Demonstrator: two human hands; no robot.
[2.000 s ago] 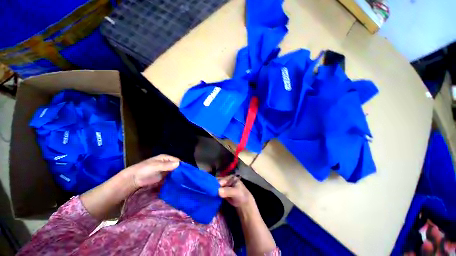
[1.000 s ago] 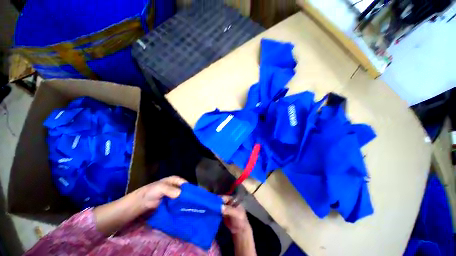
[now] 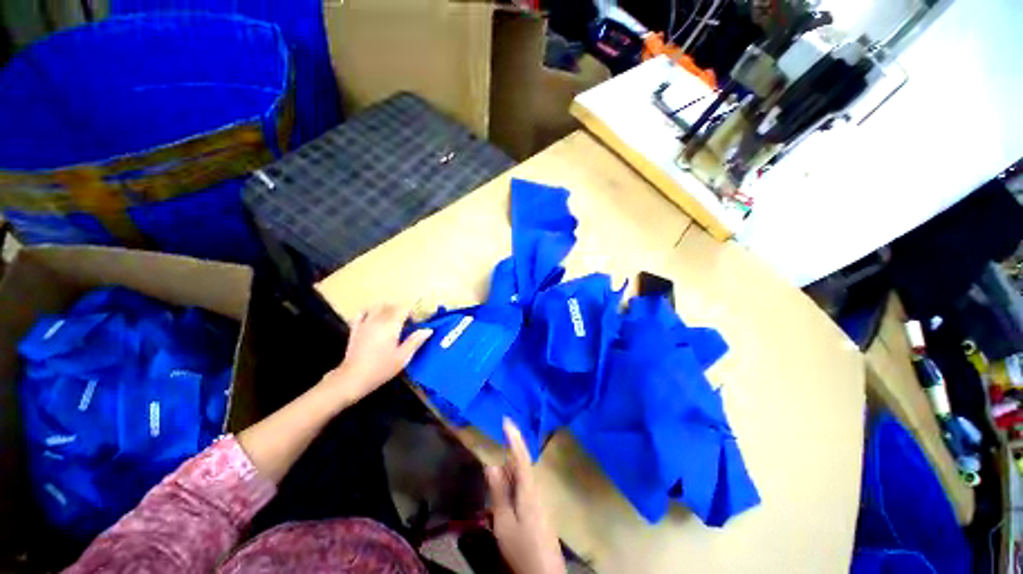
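A loose pile of blue fabric panels (image 3: 656, 392) lies on the pale tan table (image 3: 774, 336). My left hand (image 3: 379, 350) is at the pile's left edge, with thumb and fingers on the edge of a blue panel (image 3: 466, 353) with white lettering. My right hand (image 3: 518, 505) is low at the table's front edge, just below the pile, index finger extended. Its palm side is hidden, so I cannot tell whether it holds anything. A thin dark red strip shows faintly to its left.
An open carton (image 3: 135, 269) of blue panels stands at left. Behind it are a blue woven bin (image 3: 135, 135) and a dark crate (image 3: 370, 179). A black object (image 3: 655, 287) lies behind the pile. A sewing machine (image 3: 785, 95) is at upper right, thread cones (image 3: 933, 387) at far right.
The panel held between my hands is gone from them. My left hand has moved up to the pile's edge. My right hand is beside the table edge. The view has shifted, showing more sewing machine.
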